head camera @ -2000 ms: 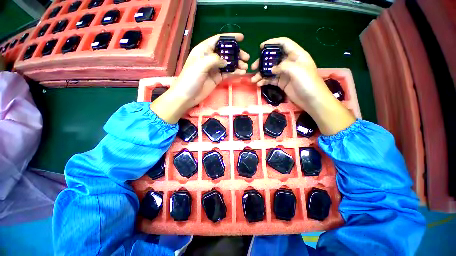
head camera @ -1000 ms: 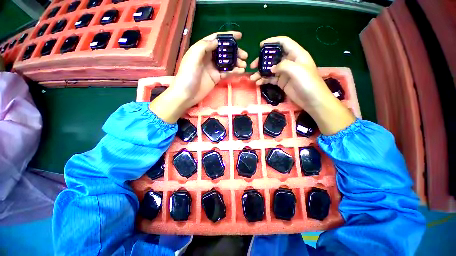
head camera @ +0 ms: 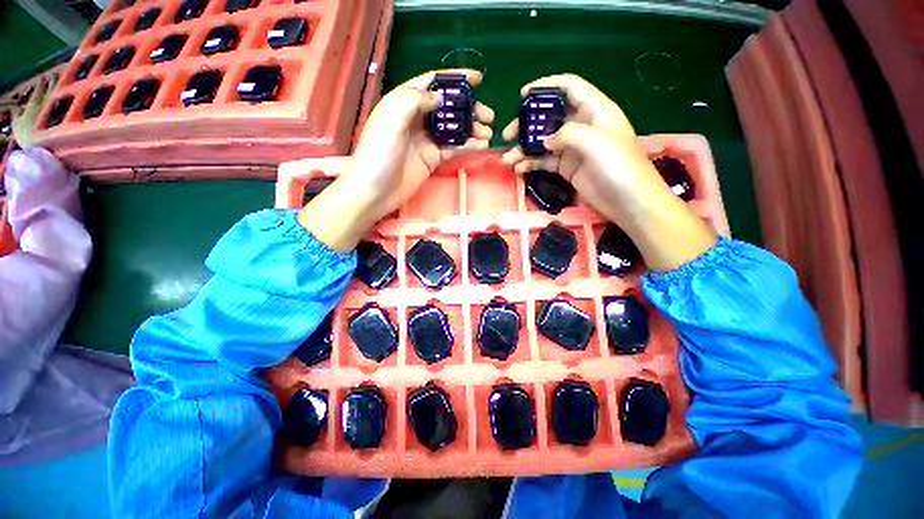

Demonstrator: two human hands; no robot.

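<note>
My left hand (head camera: 410,132) holds a black smartwatch unit (head camera: 451,108) upright, its screen lit with a menu list and my thumb at its upper left edge. My right hand (head camera: 588,132) holds a second lit unit (head camera: 541,120), with my thumb over the lower part of its screen. Both hands are above the back edge of the salmon-pink foam tray (head camera: 486,462). Dark units such as this one (head camera: 512,415) lie in its pockets. Two back-row pockets between my hands show no unit. My forearms hide parts of the tray's sides.
Stacked full foam trays (head camera: 203,142) lie at the left on the green surface (head camera: 172,243). Layered pink-red slabs (head camera: 800,203) stand at the right. A person's pink sleeve (head camera: 46,264) is at the left edge. A tiny pale item (head camera: 700,105) lies behind the tray.
My left thumb has moved from low on the left unit's screen to its upper edge. Both units shifted slightly. The person's sleeve at the left has moved toward the stacked trays.
</note>
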